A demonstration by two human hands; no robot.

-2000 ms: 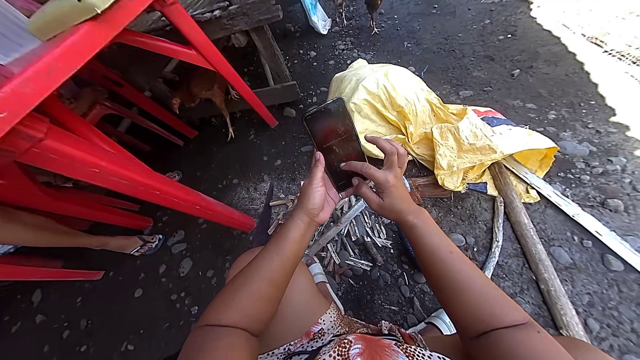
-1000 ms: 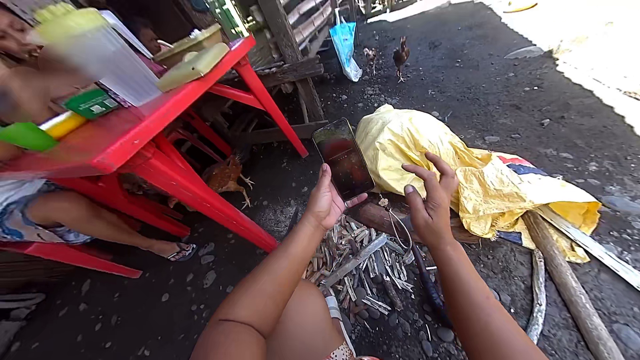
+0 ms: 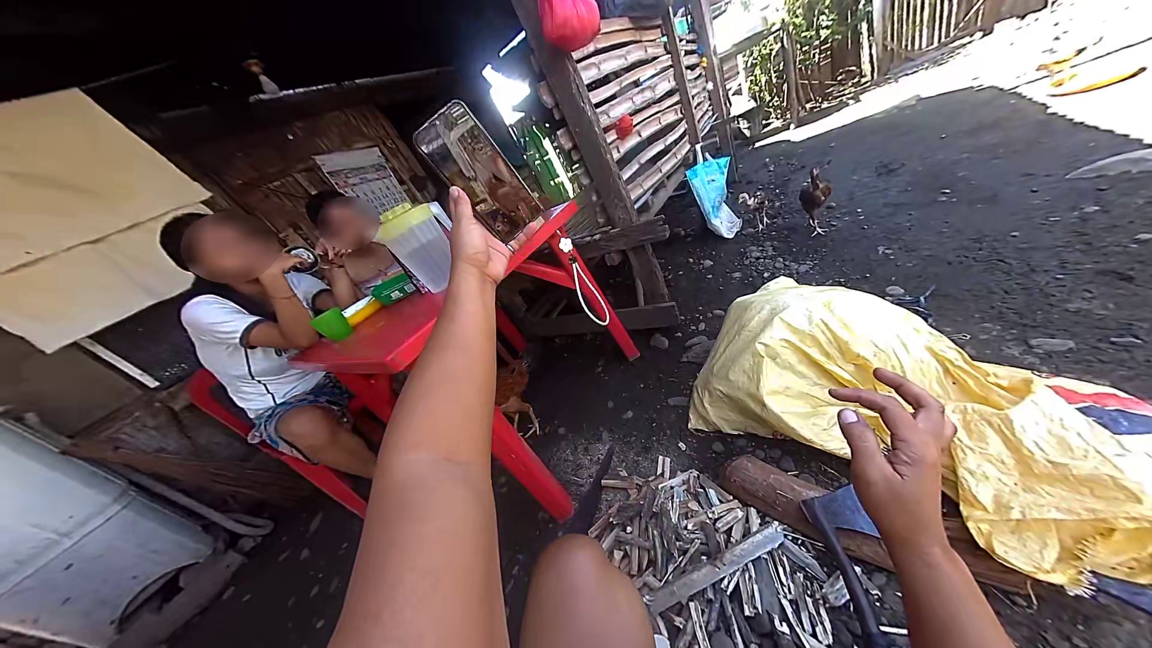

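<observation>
My left hand (image 3: 486, 241) is raised at the upper middle and holds a smartphone (image 3: 479, 171) upright, a strap with a flower charm (image 3: 589, 290) dangling from it. Hanging in the air at the right, my right hand (image 3: 900, 450) has its fingers spread and holds nothing. Behind it in the view lies a yellow woven sack (image 3: 810, 351). A bladed tool with a dark curved handle (image 3: 841, 558) rests against a log (image 3: 774, 486), just left of my right hand. Split sticks of wood (image 3: 711, 549) are heaped on the ground near my knee.
Two people sit by a red plastic table (image 3: 396, 333) holding a pitcher (image 3: 418, 243) and a green cup (image 3: 332, 324). A chicken (image 3: 513, 391) stands under the table, another (image 3: 814, 198) farther back. A blue plastic bag (image 3: 711, 193) lies near a bamboo-slat wall (image 3: 630, 99).
My left hand has raised the phone up and away toward the table. My right hand, at the phone's screen two seconds ago, is now well apart from it. The view has swung up and left.
</observation>
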